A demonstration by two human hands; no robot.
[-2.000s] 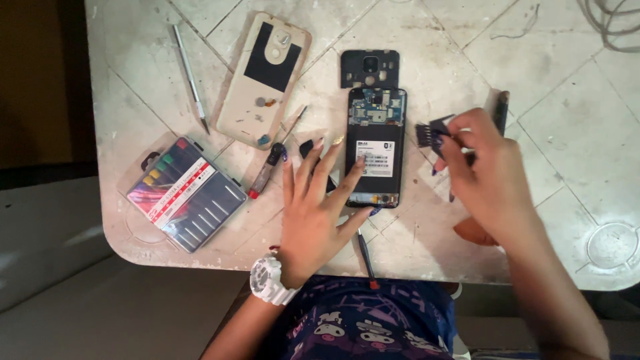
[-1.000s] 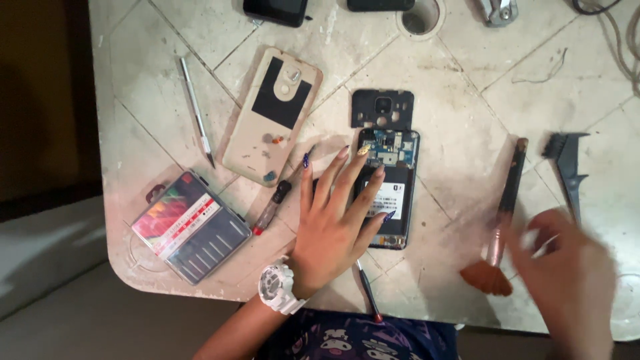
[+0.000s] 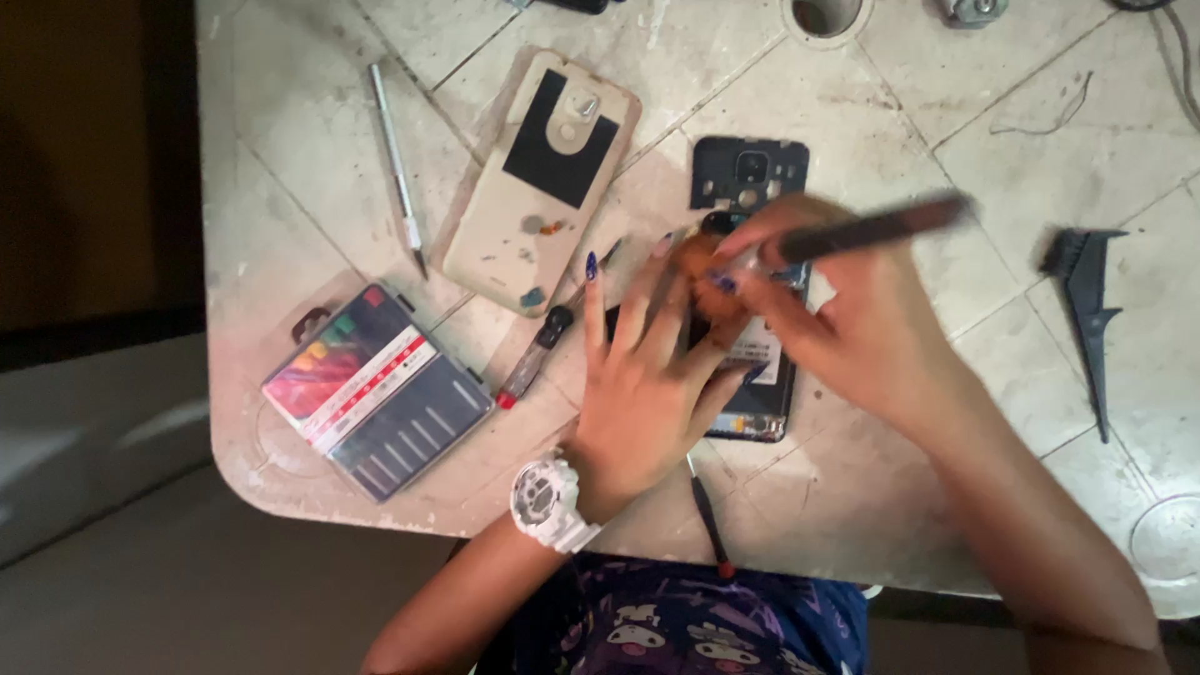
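An opened smartphone [image 3: 771,398] lies on the table with its battery and a strip of board showing. My left hand [image 3: 647,375] rests spread over its left side, fingers apart. In my right hand [image 3: 834,300] is a soft makeup-type brush [image 3: 872,230], its dark handle pointing right and its orange-brown bristles blurred over the phone's upper part, close to my left fingers. Just above the phone lies its black inner cover with a camera opening [image 3: 750,169]. The beige back cover [image 3: 539,187] lies to the left. Much of the phone's upper part is hidden by my hands.
A plastic case of screwdriver bits [image 3: 380,394], a craft knife [image 3: 397,169] and a screwdriver with a red end [image 3: 534,356] lie left. Another screwdriver [image 3: 710,525] sits at the near edge. At right lie a black comb-like brush [image 3: 1087,328] and a thin wire [image 3: 1055,122].
My right hand held the black comb-like brush, which then lay at right. The soft brush, on the table one second ago, is now in my right hand over the phone.
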